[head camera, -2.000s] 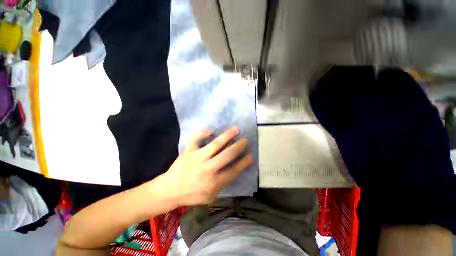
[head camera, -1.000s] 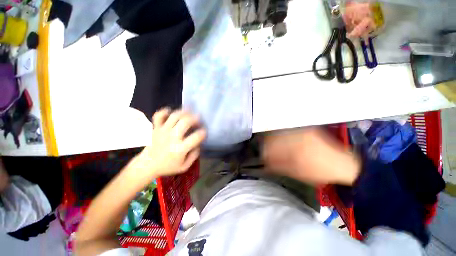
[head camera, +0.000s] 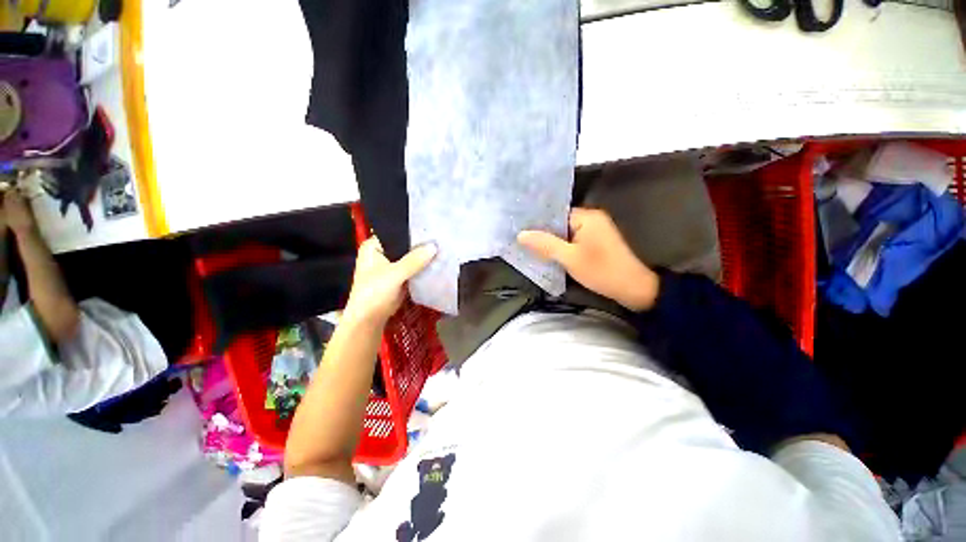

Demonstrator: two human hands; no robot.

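The light blue-grey fabric panel (head camera: 493, 116) runs from the top of the view over the table's front edge to my lap, its lower edge notched in the middle. My left hand (head camera: 390, 277) grips its lower left corner, thumb on top. My right hand (head camera: 595, 254) grips its lower right side, thumb on top. The black fabric panel (head camera: 365, 106) lies along the grey panel's left side and hangs over the table edge by my left hand. My fingers beneath the fabric are hidden.
The white table (head camera: 244, 116) has a yellow left border. Black-handled shears (head camera: 816, 13) are cut off at the top right. A red basket (head camera: 807, 254) at right holds blue fabric (head camera: 890, 244). Another red basket (head camera: 252, 392) stands below left. Another person's arm (head camera: 48, 270) shows at far left.
Both hands now hold the panel's lower end; my right hand has come from a blur to its right side. The view has tipped down, and the machine head is out of the picture.
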